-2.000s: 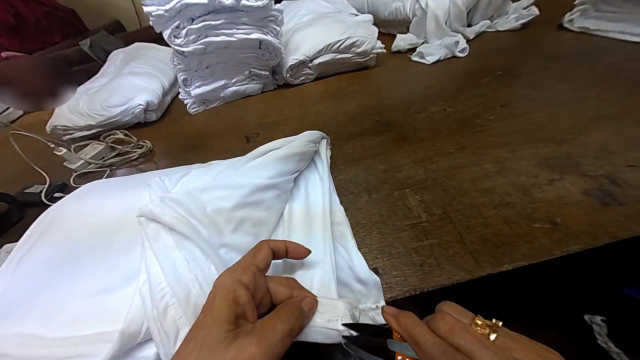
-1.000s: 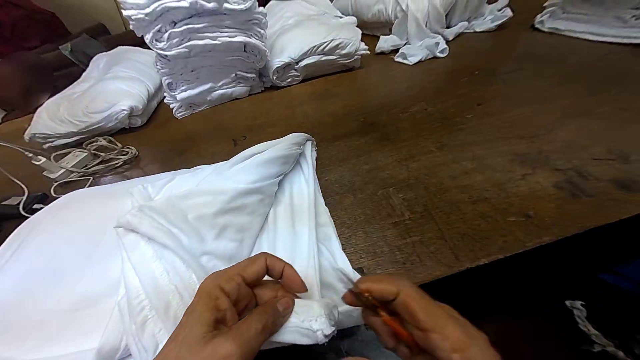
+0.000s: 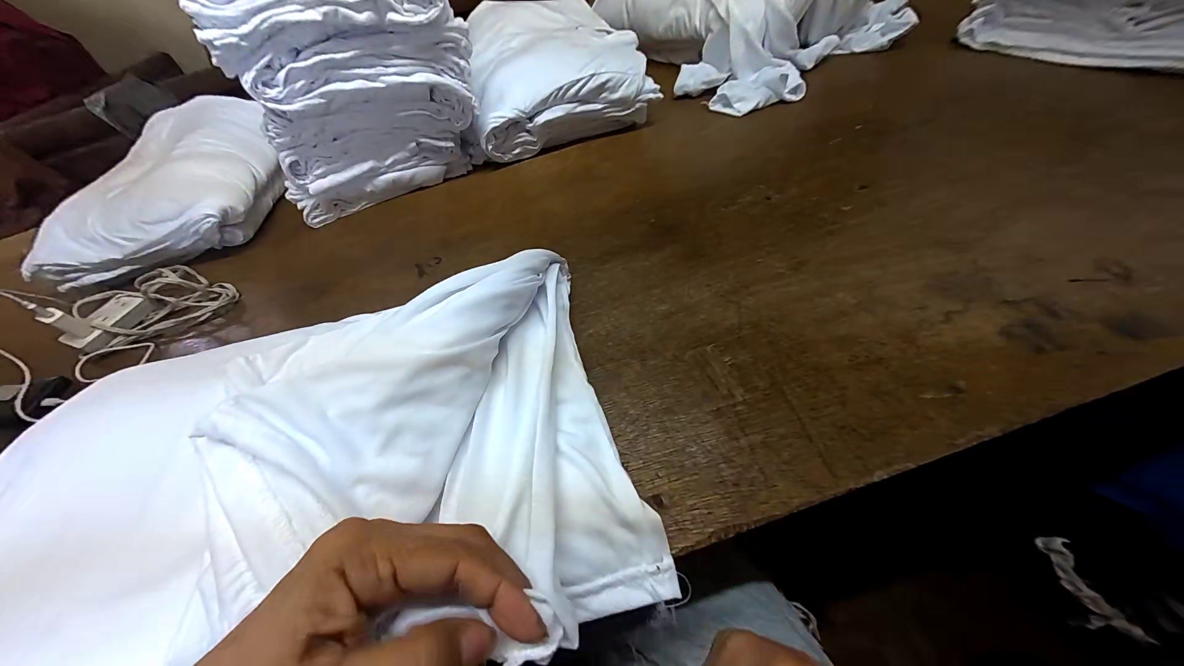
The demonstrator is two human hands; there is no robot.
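A white cloth garment (image 3: 370, 416) lies spread over the near left of the table, its hemmed end at the table's front edge. Near the bottom centre, my left hand (image 3: 407, 592) pinches a bunched, stitched edge of it between thumb and fingers. To the right of that edge is a second hem corner with loose threads (image 3: 671, 592). Only a small part of my right hand (image 3: 754, 650) shows at the bottom edge, apart from the cloth; its fingers and anything in them are out of view.
The brown wooden table (image 3: 832, 277) bears a tall stack of folded white cloth (image 3: 361, 102), folded bundles (image 3: 166, 190) beside it and a rumpled white cloth (image 3: 758, 55) behind. A coiled white cable (image 3: 185, 301) lies at the left. The table's front edge runs along the lower right.
My right hand, which held dark-bladed, orange-handled snips at the hem two seconds ago, has moved down, mostly out of view. My left hand still pinches the cloth.
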